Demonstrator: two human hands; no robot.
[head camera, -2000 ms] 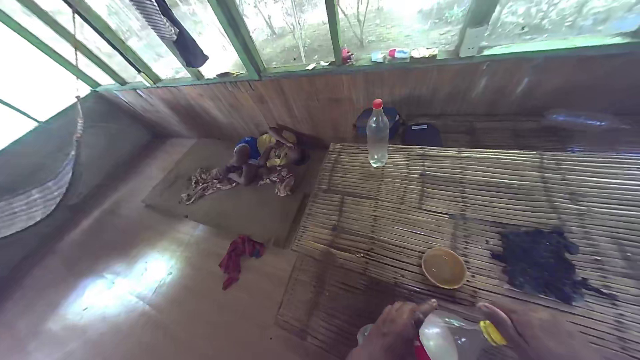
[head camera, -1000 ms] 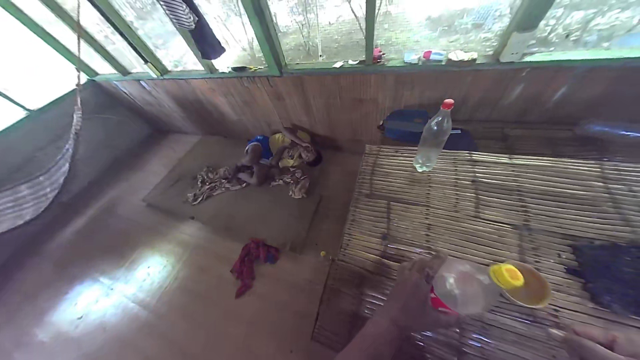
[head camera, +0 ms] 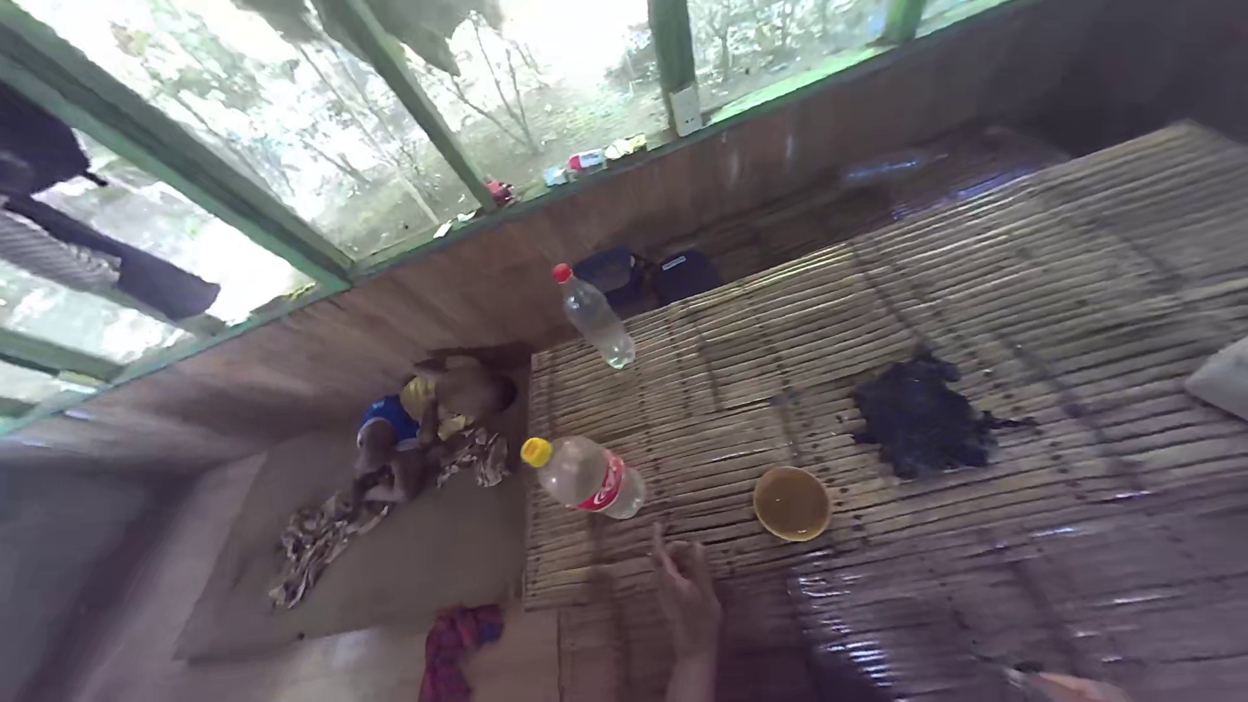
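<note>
A clear plastic Coca-Cola bottle [head camera: 592, 478] with a yellow cap and red label stands on the bamboo-slat platform [head camera: 721, 409]. Just below it is my left hand [head camera: 687, 595], a finger extended and nothing in its grasp. A tan bowl [head camera: 792, 503] sits to the right of that hand. Farther right lies a dark, crumpled mass [head camera: 921, 414], its material unclear. Near the far edge stands another clear plastic bottle [head camera: 597, 317], with a red cap. My right hand [head camera: 1077, 686] is mostly cut off at the lower right, beside a small dark item; its grip is unclear.
A person [head camera: 429, 424] lies on a mat [head camera: 429, 565] left of the platform, beside patterned cloth. A red cloth [head camera: 456, 648] is on the floor. Dark blue items [head camera: 687, 276] sit behind the platform. Small items [head camera: 588, 161] line the window ledge. A pale object [head camera: 1224, 380] is at right.
My left hand has let go of the yellow-capped bottle, which was held over the platform and now stands upright. The view has turned and tilted strongly.
</note>
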